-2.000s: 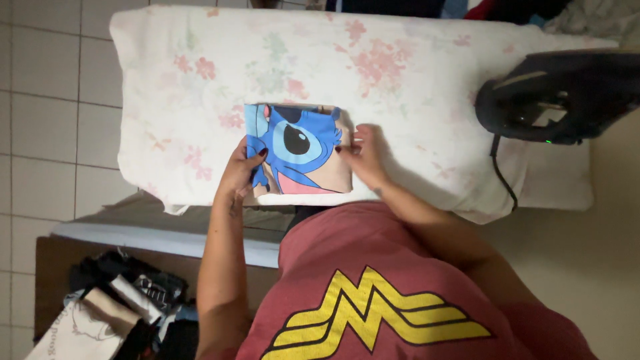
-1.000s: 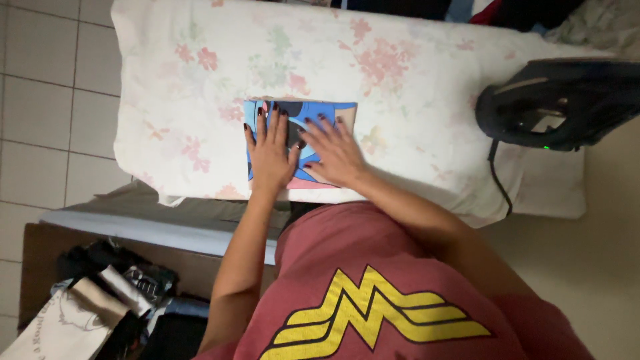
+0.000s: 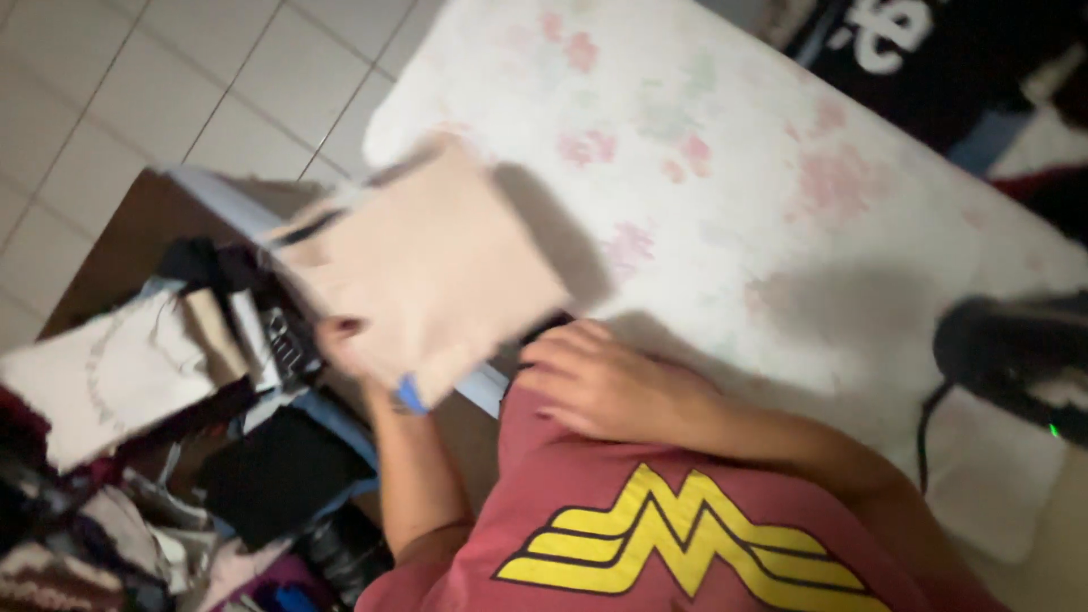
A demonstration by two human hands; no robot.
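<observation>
A folded beige cloth (image 3: 433, 263), blurred by motion, is held up in my left hand (image 3: 348, 340) over the left end of the ironing board. My left fingers are mostly hidden behind and beneath it; a bit of blue shows at its lower corner. My right hand (image 3: 582, 378) rests against the front of my red shirt at the board's near edge, its fingers loosely curled, with nothing seen in it. The ironing board (image 3: 731, 238) has a white floral cover.
A dark clothes iron (image 3: 1011, 365) with a green light and a cord stands at the board's right end. Piled folded clothes (image 3: 289, 467) lie on a brown surface at lower left. More dark clothing (image 3: 926, 85) lies beyond the board's far edge. Floor tiles (image 3: 221, 76) show at upper left.
Both hands were flat on the folded cloth on the board. My left hand has lifted it leftward, and its plain beige side now shows. My right hand has come off it. The view has turned left.
</observation>
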